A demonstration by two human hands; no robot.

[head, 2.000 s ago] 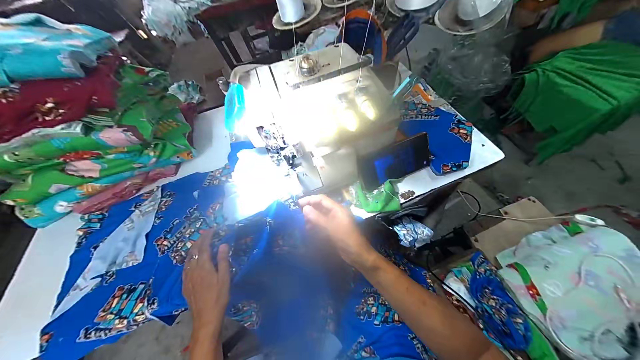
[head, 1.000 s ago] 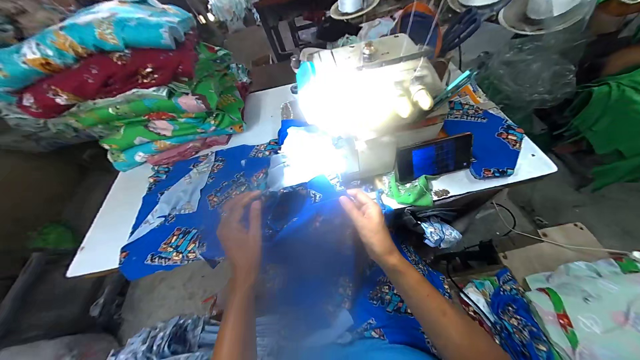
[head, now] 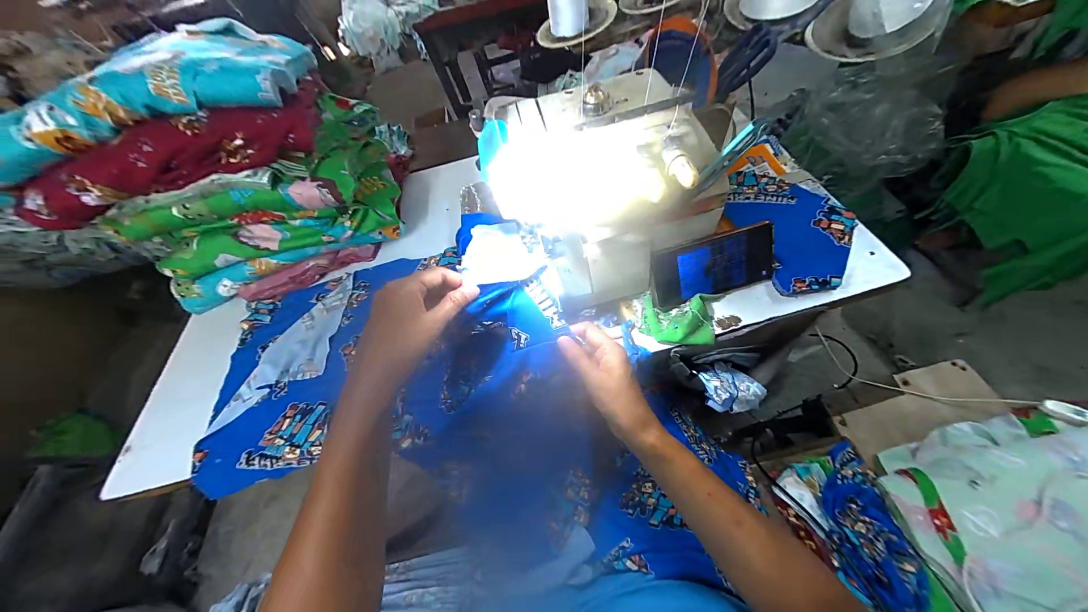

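A cream industrial sewing machine (head: pixel 646 195) stands on a white table, its needle area washed out by a bright lamp. My left hand (head: pixel 422 310) pinches the edge of a printed blue fabric piece (head: pixel 501 319) just left of and below the glare. On the right, my right hand (head: pixel 602 361) grips the same fabric between thumb and fingers, below the machine's front. The cloth stretches between both hands and hangs toward my lap, partly blurred. More blue printed fabric (head: pixel 289 425) lies over the table's left part, with a pale strip on it.
Folded printed fabrics (head: pixel 204 170) are piled at the left. A smartphone (head: pixel 714 263) leans against the machine, beside a green scrap (head: pixel 680 323). Thread cones (head: pixel 568 17) stand behind. At the right are green cloth (head: pixel 1028 187), another person's arm (head: pixel 1033 93) and a pale fabric heap (head: pixel 1003 510).
My left hand has risen toward the lit needle area and now pinches the cloth. My right hand is lower relative to the machine, and printed cloth shows stretched between the hands.
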